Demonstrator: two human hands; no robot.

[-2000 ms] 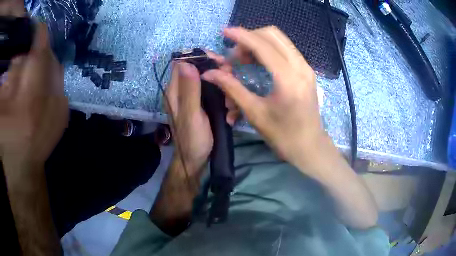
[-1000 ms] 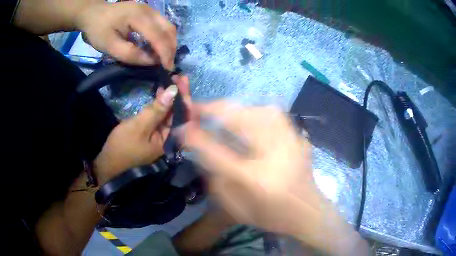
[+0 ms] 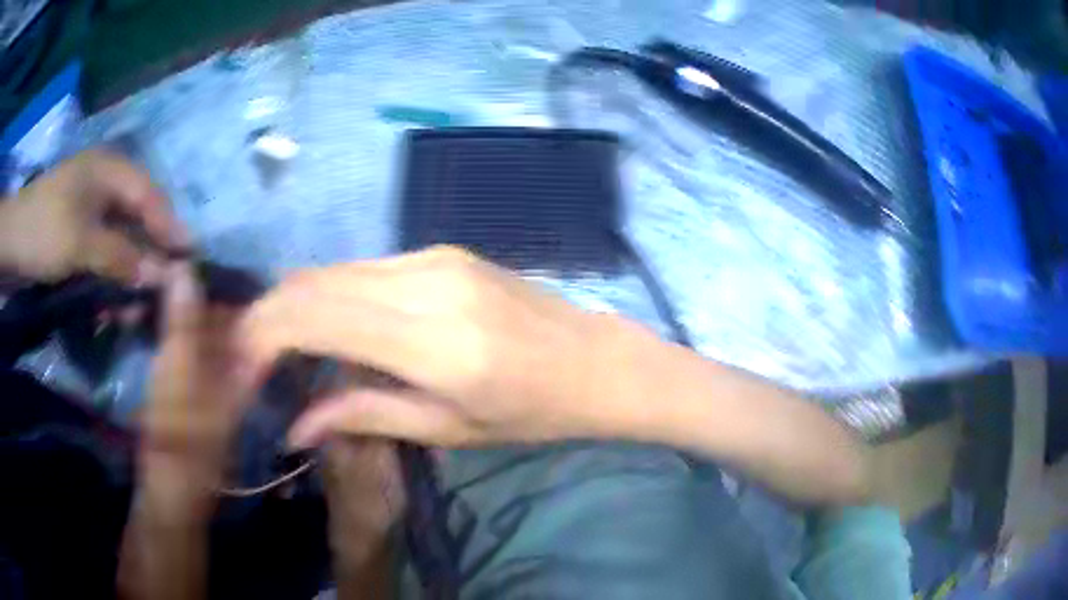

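Note:
My right hand (image 3: 469, 340) reaches leftward across the front, blurred, with thumb and fingers apart around dark material (image 3: 299, 381). I cannot tell whether it grips this. My left hand (image 3: 363, 492) is mostly hidden behind and below the right; only a blurred part near the wrist shows, so its hold is unclear. A long black piece (image 3: 428, 516), possibly the headband, hangs beside it. A thin pale wire or cord (image 3: 275, 483) curves to its left. Another dark piece (image 3: 228, 284) lies between the right fingertips and another person's hands.
Another person's hands (image 3: 88, 223) work close at the left. A black screw plate (image 3: 509, 193) lies beyond my right forearm, with a green strip (image 3: 416, 115) above it. The black electric screwdriver (image 3: 785, 135), its cord and a blue bin (image 3: 978, 223) are at the right.
The view has turned, shifting the plate and screwdriver left and up, and more of the blue bin shows. My right hand now appears farther left, close to the other person's hands.

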